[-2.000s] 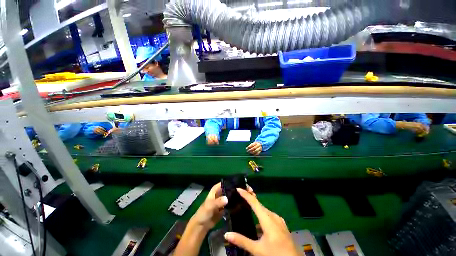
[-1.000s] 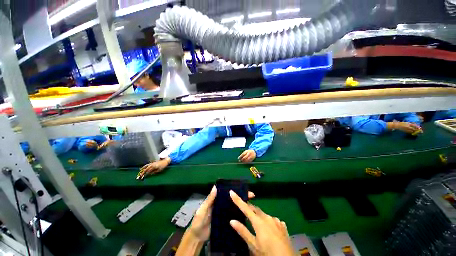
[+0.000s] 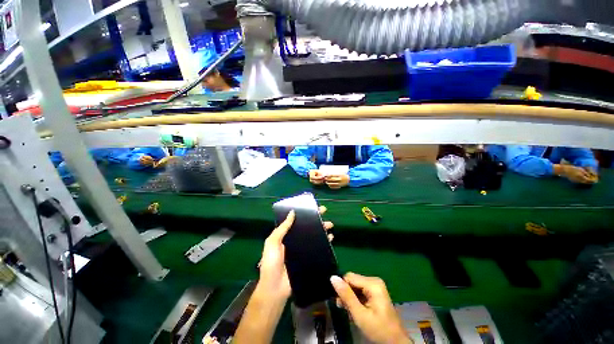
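A joined phone (image 3: 308, 255) is held up over the green belt, its glossy black face towards me, with a pale reflection at its top end. My left hand (image 3: 275, 259) grips it from the left and behind, thumb on the left edge, fingertips showing past the right edge. My right hand (image 3: 370, 306) holds its lower right corner between thumb and fingers. Phone housings with orange parts lie in the near row, one (image 3: 421, 324) right of my right hand, one (image 3: 183, 316) at the left and one partly hidden below the phone.
Two black screens (image 3: 448, 269) lie at the right. A narrow grey plate (image 3: 209, 245) lies slanted at the left. Stacked trays (image 3: 584, 295) stand at the far right. A white rail (image 3: 431, 133) crosses ahead, with a white frame post (image 3: 111, 195) at left. People in blue smocks sit opposite.
The phone has been raised and tilted, its top end leaning left. My right hand has moved from its face to the lower right corner. The view has shifted.
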